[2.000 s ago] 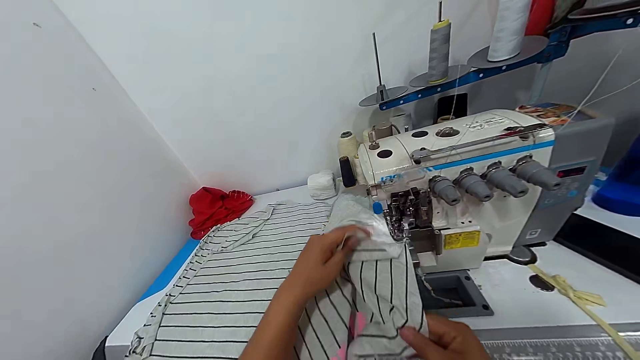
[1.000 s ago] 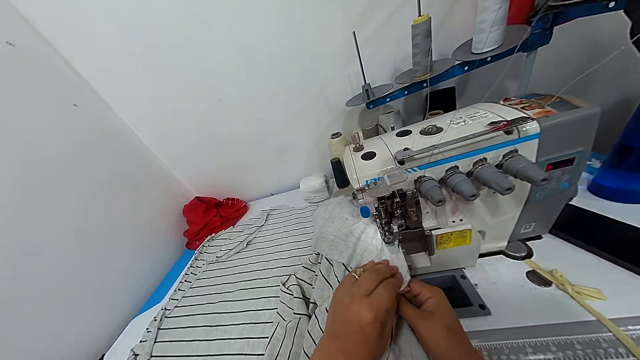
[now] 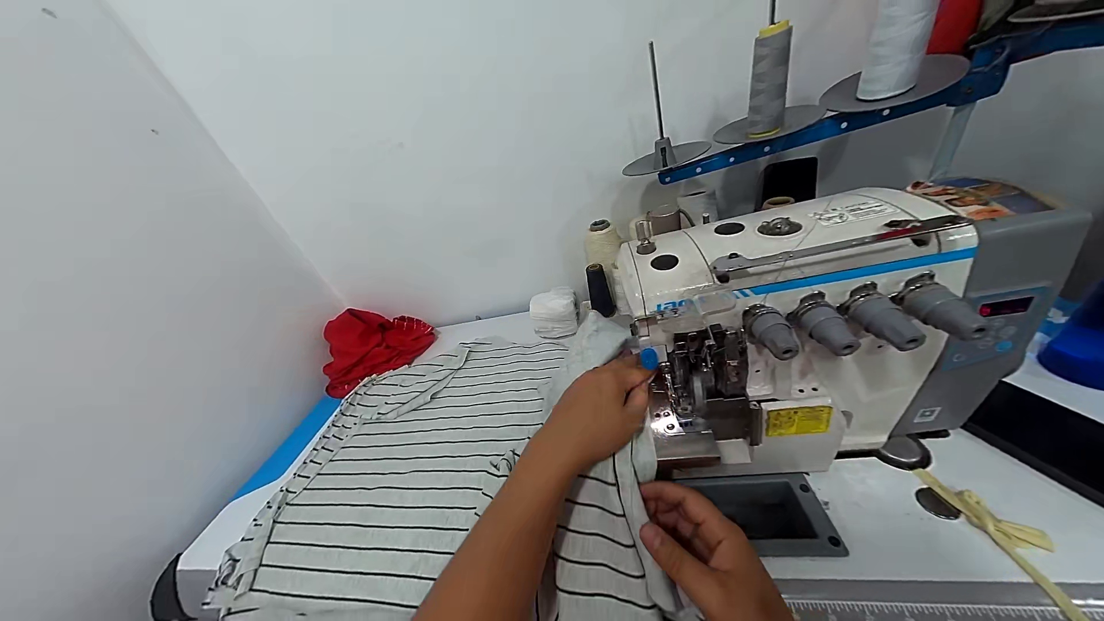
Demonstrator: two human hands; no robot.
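Note:
Black-striped pale grey knit fabric [image 3: 379,509] spreads over the table left of a white and grey overlock sewing machine [image 3: 819,259]. My left hand [image 3: 604,410] lies on the fabric beside the machine's presser foot area, fingers by a blue knob [image 3: 649,359]; its fingertips are partly hidden. Nearer the front edge, my right hand [image 3: 711,548] pinches the fabric's folded plain grey edge [image 3: 634,492] between thumb and fingers. That edge runs from one hand to the other along the left side of the machine's needle area. The needle itself cannot be made out.
Red cloth [image 3: 371,345] lies at the back left, near a white bundle [image 3: 554,312] and a dark thread cone [image 3: 599,289]. The thread stand [image 3: 828,129] rises behind the machine. A grey-framed recess [image 3: 768,516] and a yellow knotted strip [image 3: 992,522] are at right.
My left hand has moved from the front of the fabric up to the presser foot area. The hands, close together one second ago, are now apart, with the plain edge stretched between them.

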